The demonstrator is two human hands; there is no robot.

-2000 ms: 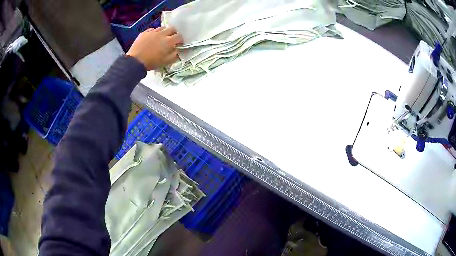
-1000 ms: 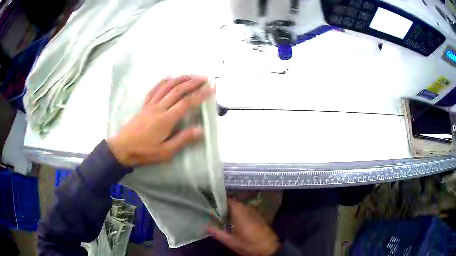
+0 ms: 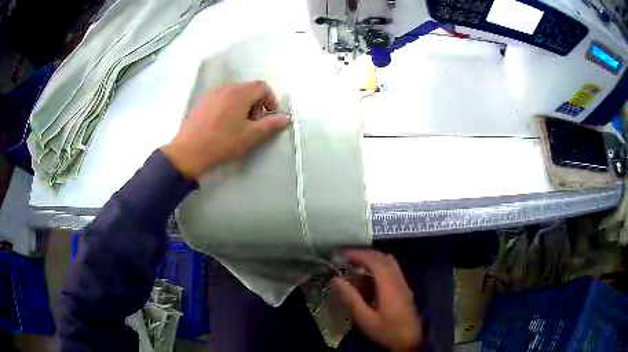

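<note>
A pale green garment panel [image 3: 255,199] lies on the white table and hangs over its front edge, with a light raised seam [image 3: 299,172] running lengthwise. My left hand [image 3: 231,125] is on the panel's upper part, thumb and fingers pinching cloth at the seam. My right hand [image 3: 379,295] is at the panel's lower end below the table edge, its fingers on the cloth's dark, bunched end; it is slightly blurred. The presser foot and needle [image 3: 350,45] are just beyond the panel's top.
A stack of green panels [image 3: 96,96] lies at the table's left. A ruler strip [image 3: 441,217] runs along the front edge. A smartphone [image 3: 577,146] lies on a tan pad at the right. The control panel [image 3: 509,20] is at the upper right. Blue crates [image 3: 551,320] stand below, with green pieces [image 3: 160,313] at lower left.
The view has swung from the stack to the machine. The panel, folded narrower a second ago, is now spread wider with its seam showing. My left hand has moved from flat to pinching.
</note>
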